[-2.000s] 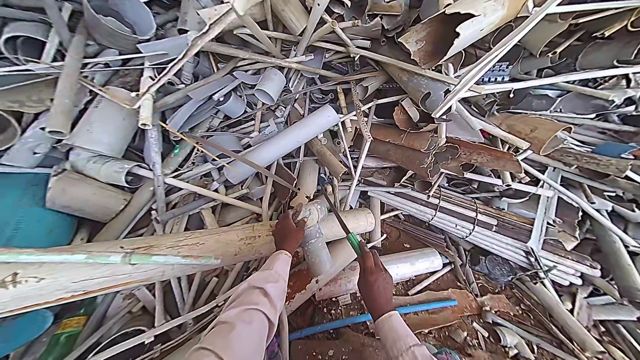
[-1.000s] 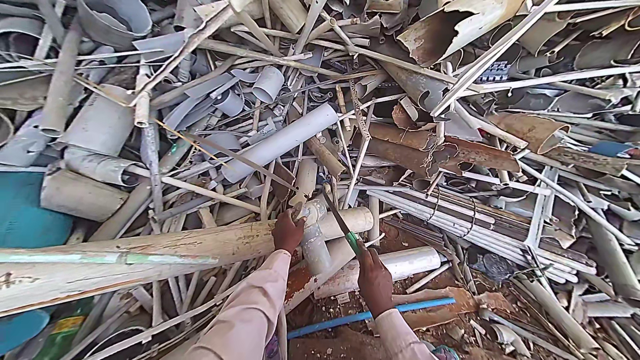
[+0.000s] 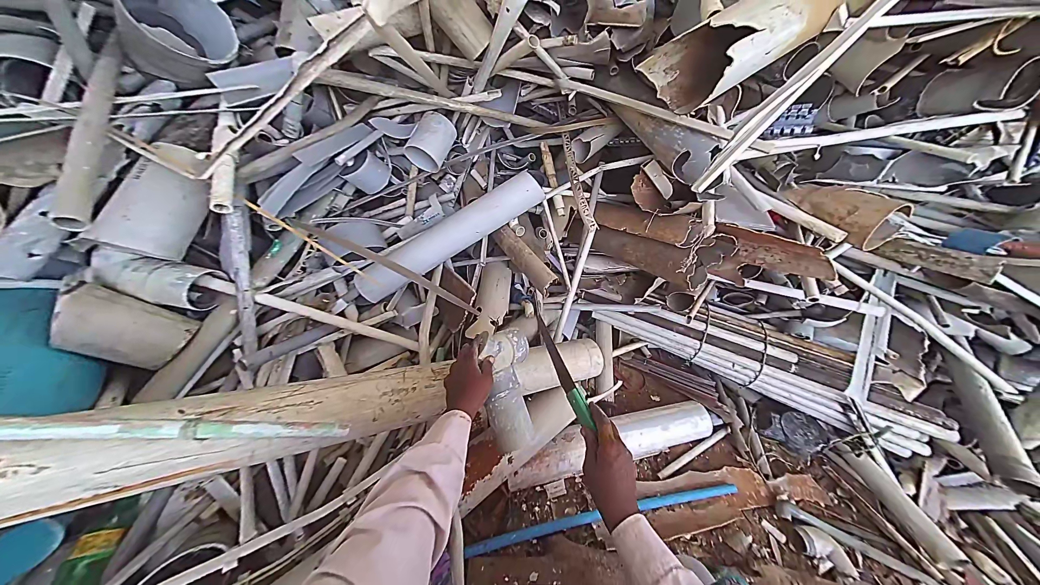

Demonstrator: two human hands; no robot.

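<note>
My right hand (image 3: 609, 467) is closed round the green handle of a knife (image 3: 561, 366), whose long dark blade points up and away from me. My left hand (image 3: 469, 379) grips the left side of a grey plastic pipe fitting (image 3: 505, 353); the fingers are partly hidden. The blade's edge lies just right of the fitting; whether they touch is unclear. The fitting's pipe arm (image 3: 509, 410) points down toward me, over a thick pale pole (image 3: 374, 394) that runs in from the left. A whitish pipe (image 3: 658, 431) lies below, left of and behind my right hand.
Scrap plastic pipes surround the spot, among them a grey pipe (image 3: 455, 236) ahead and brown broken pieces (image 3: 666, 244). A tied bundle of thin white pipes (image 3: 707, 349) lies at the right. A blue pipe (image 3: 601, 517) crosses the ground near me, and a teal container (image 3: 41, 357) stands at the left.
</note>
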